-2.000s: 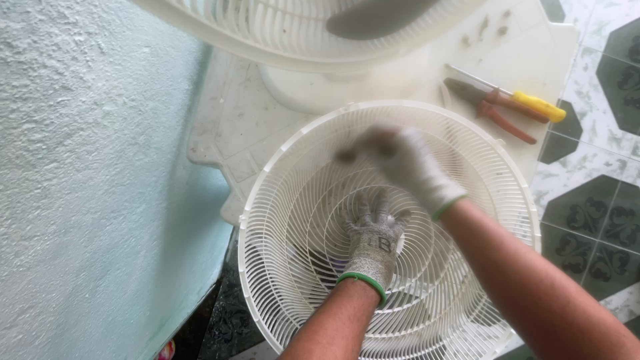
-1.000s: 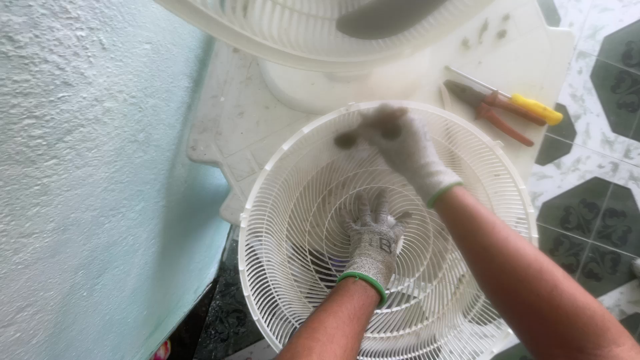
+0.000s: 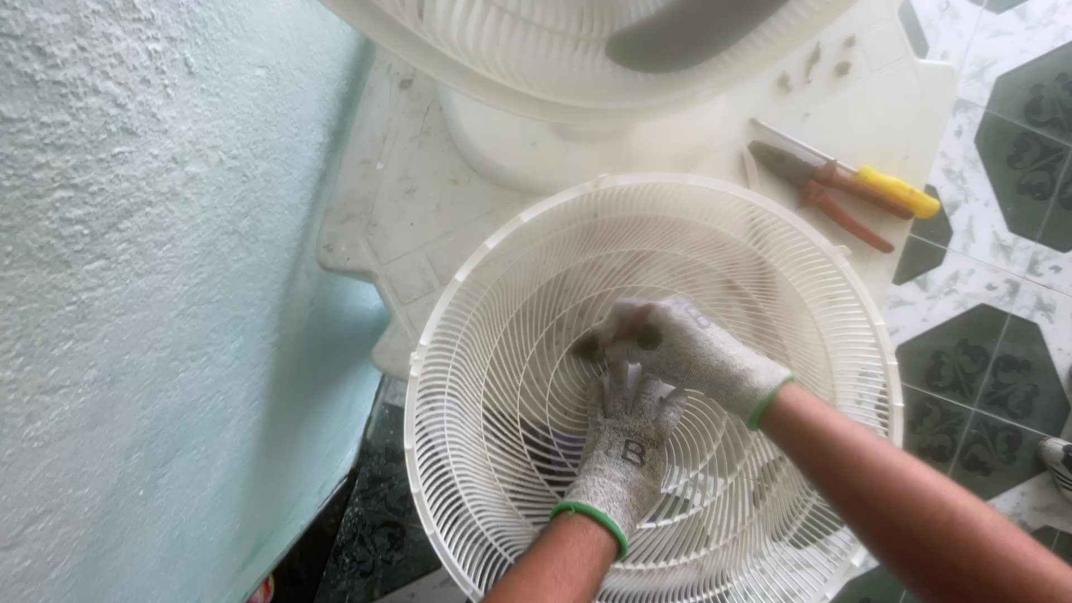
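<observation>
A round white plastic fan grille [image 3: 519, 276] lies hollow side up, partly over a white plastic table [image 3: 402, 193]. My left hand [image 3: 628, 427], in a grey knit glove with a green cuff, rests on the grille's centre with its fingers spread. Just above its fingertips is my right hand [image 3: 678, 335], gloved alike, its fingers curled around something small and dark-tipped, blurred, perhaps a brush. What exactly it holds cannot be made out. Beyond the grille, a white fan [image 3: 578, 92] with a grey blade [image 3: 687, 33] stands on the table.
Combination pliers [image 3: 825, 188] with red handles and a screwdriver with a yellow handle [image 3: 900, 193] lie together at the table's right side. A rough light blue wall [image 3: 184, 251] rises at the left. Patterned green and white floor tiles [image 3: 1005, 360] show at the right, with part of a shoe [image 3: 1059, 461].
My right hand has moved from the grille's far inner side down towards its centre, close to my left fingers. My left hand has stayed on the grille's centre.
</observation>
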